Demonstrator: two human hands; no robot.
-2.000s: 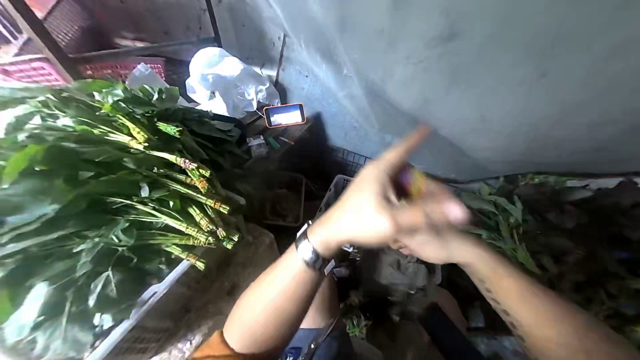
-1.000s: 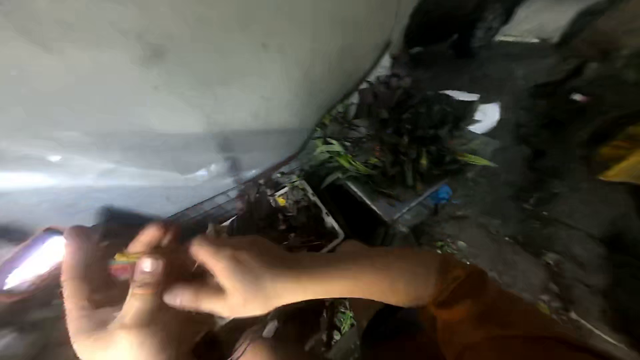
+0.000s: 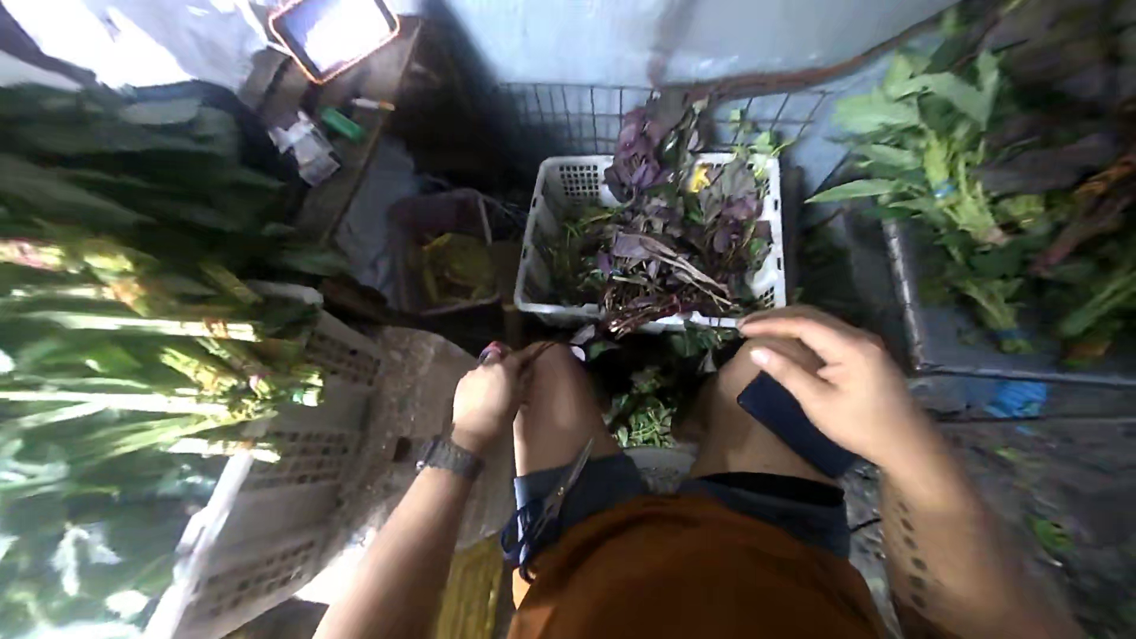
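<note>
My left hand (image 3: 490, 390), a watch on its wrist, is beside my left knee; a small pinkish thing shows at its fingers, too blurred to name. My right hand (image 3: 830, 377) lies over my right knee with its fingers apart, near a dark blue cloth (image 3: 794, 426). In front of my knees, a white plastic basket (image 3: 648, 315) holds purple-leaved stems (image 3: 666, 248). A pair of scissors (image 3: 568, 488) rests on my shorts at the left. Loose green leaves (image 3: 646, 413) lie low between my legs.
Tied leafy bundles (image 3: 213, 355) fill a crate (image 3: 302, 444) at the left. A lit phone (image 3: 333, 35) and a green lighter (image 3: 343, 124) are on a wooden bench. More green bundles (image 3: 958, 195) lie at the right by a wire rack (image 3: 568, 115).
My hands, close together in both earlier frames, are now apart, one near each knee. The view has swung sideways and now looks down at my lap and the basket.
</note>
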